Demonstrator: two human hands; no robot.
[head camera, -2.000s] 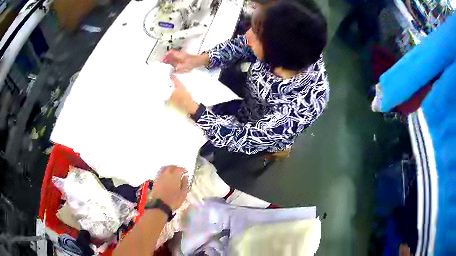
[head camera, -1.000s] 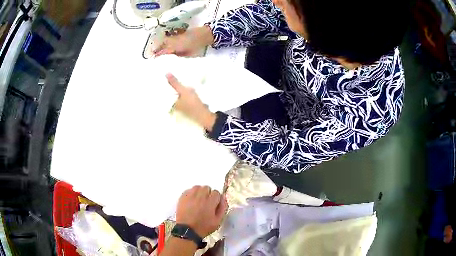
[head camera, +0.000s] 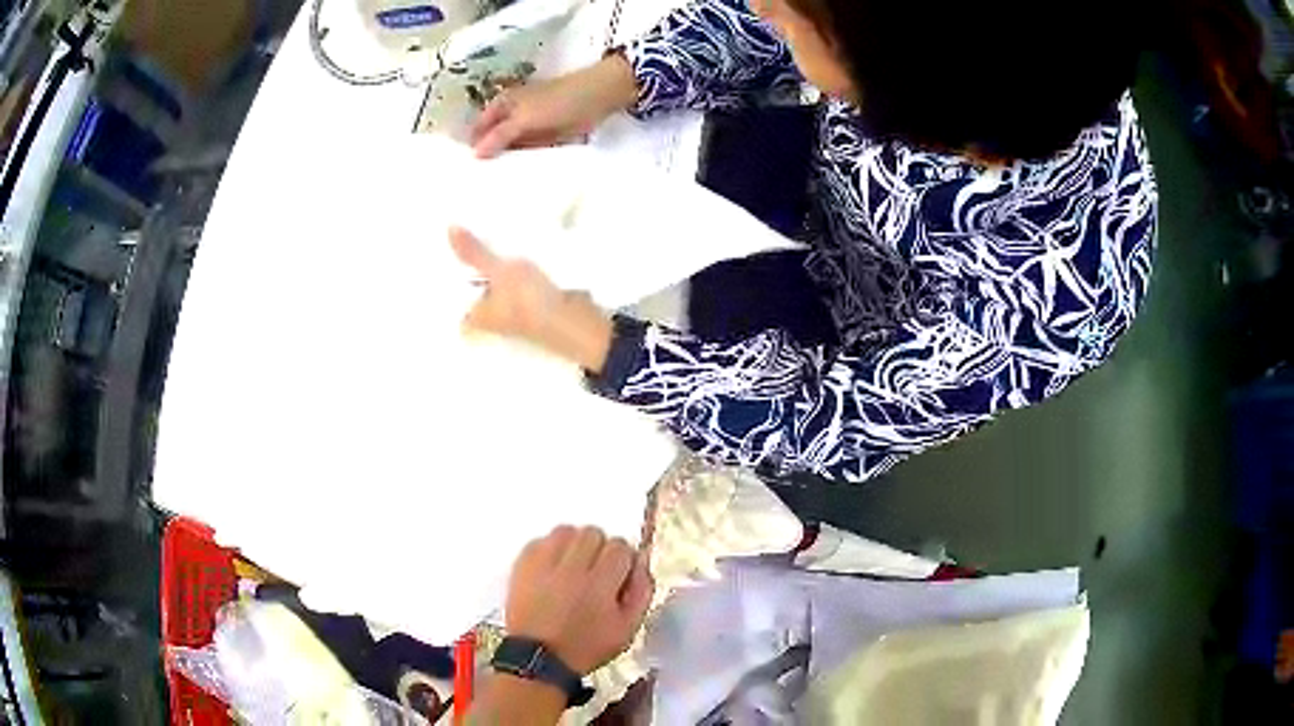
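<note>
My left hand (head camera: 579, 596), with a dark watch on the wrist, rests at the near corner of the white table. Its fingers are curled in, and no held thing shows; its underside is hidden. My right hand is not in view. In front, a seated co-worker's two hands lie on white cloth (head camera: 646, 213) beside a white sewing machine (head camera: 426, 31). The cloth's pointed corner hangs over the person's lap. Glare hides where cloth ends and tabletop (head camera: 327, 383) begins.
A red basket (head camera: 199, 582) with a clear plastic bag (head camera: 291, 674) is at lower left. Crinkled cream cloth (head camera: 717, 518), lilac-white cloth (head camera: 731, 610) and a shiny cream panel (head camera: 958, 674) lie at lower right. The co-worker's patterned sleeve (head camera: 738, 397) spans the middle right.
The view has come closer to the table, and the blue-sleeved person at right is out of view. The co-worker's hands have shifted slightly on the cloth. My left hand stays at the table corner.
</note>
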